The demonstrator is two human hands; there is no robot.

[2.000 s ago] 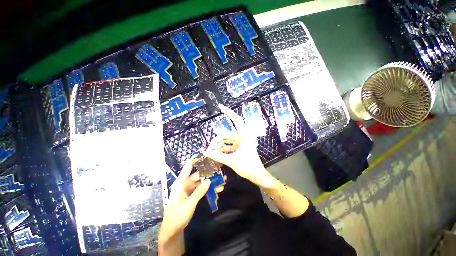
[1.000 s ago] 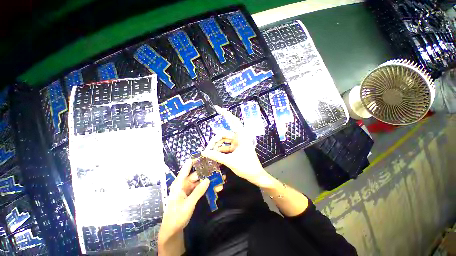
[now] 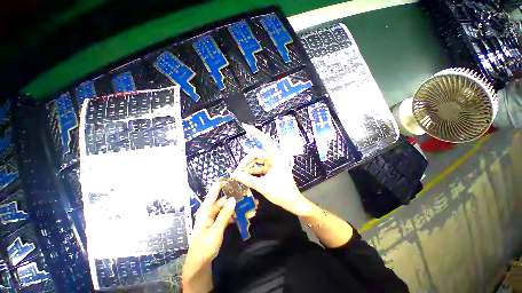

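My left hand point(image 3: 207, 229) grips a flat electronic part point(image 3: 244, 207) at the near edge of the black tray point(image 3: 209, 169). The part has a grey-brown block end at the top and a blue stepped tail hanging down. My right hand point(image 3: 276, 176) is at the block end, thumb and fingertips close together; glare hides whether a small piece is between them. A large glossy adhesive sheet point(image 3: 134, 189) with rows of dark rectangles lies over the tray left of my hands. Blue parts point(image 3: 212, 56) lie in the tray pockets.
A second adhesive sheet point(image 3: 358, 88) lies at the tray's right end. A cream fan point(image 3: 452, 107) stands right of it, above a black bundle point(image 3: 389, 180). Another tray with blue parts point(image 3: 22, 249) is at the left. Black shiny trays point(image 3: 486, 43) are at the top right.
The left thumb has shifted slightly up on the part, showing more of the blue tail. The right index finger has moved slightly. The rest looks the same.
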